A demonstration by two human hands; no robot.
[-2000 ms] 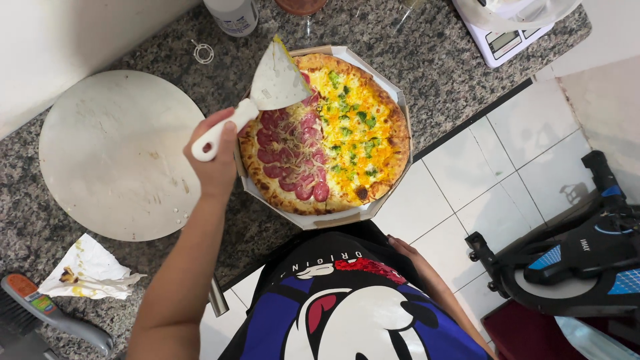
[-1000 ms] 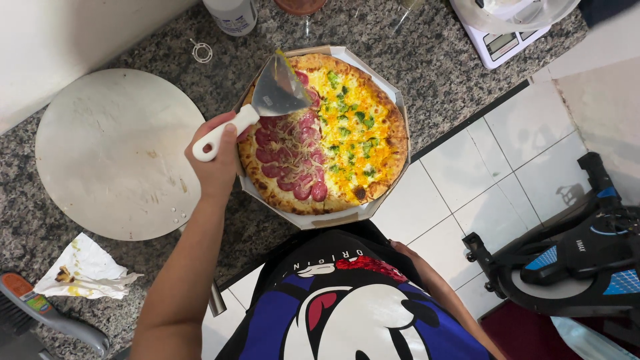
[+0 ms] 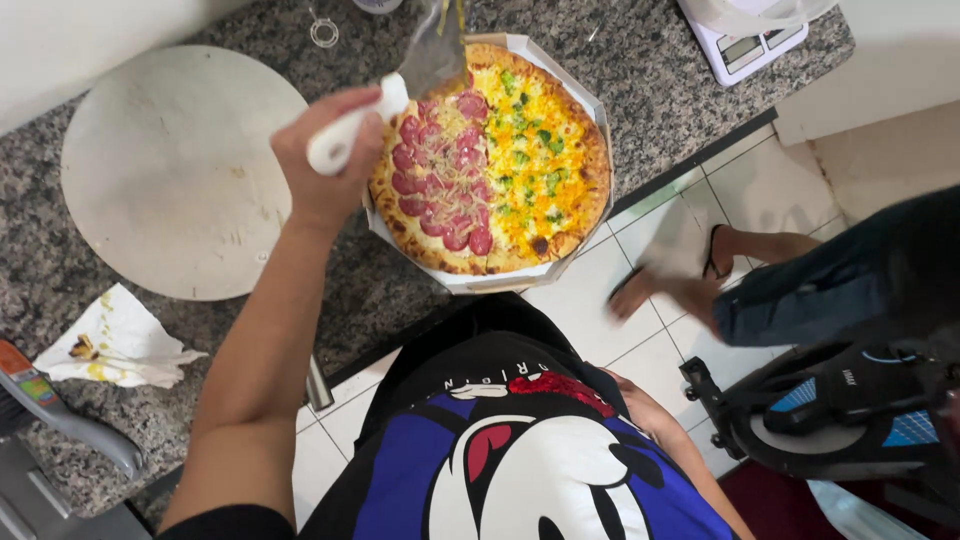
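Note:
My left hand (image 3: 330,161) is closed round the white handle of a wide metal spatula (image 3: 435,52), whose blade is over the upper left edge of a round pizza (image 3: 487,165). The pizza lies in an octagonal cardboard box (image 3: 596,105). Its left half bears sliced sausage and shredded onion, its right half broccoli and yellow cheese. My right hand (image 3: 645,405) rests at my side by the shirt, partly hidden by it; its fingers cannot be made out well.
A round metal tray (image 3: 180,172) lies left on the granite counter, above a stained paper napkin (image 3: 116,341) and a grey-handled brush (image 3: 75,420). A kitchen scale (image 3: 742,52) stands upper right. Another person's legs (image 3: 795,277) are on the tiled floor beside an exercise bike (image 3: 817,420).
The spatula blade has moved up toward the pizza's far left edge and tilted. Another person's legs have come into view at the right. My right hand stays at my side.

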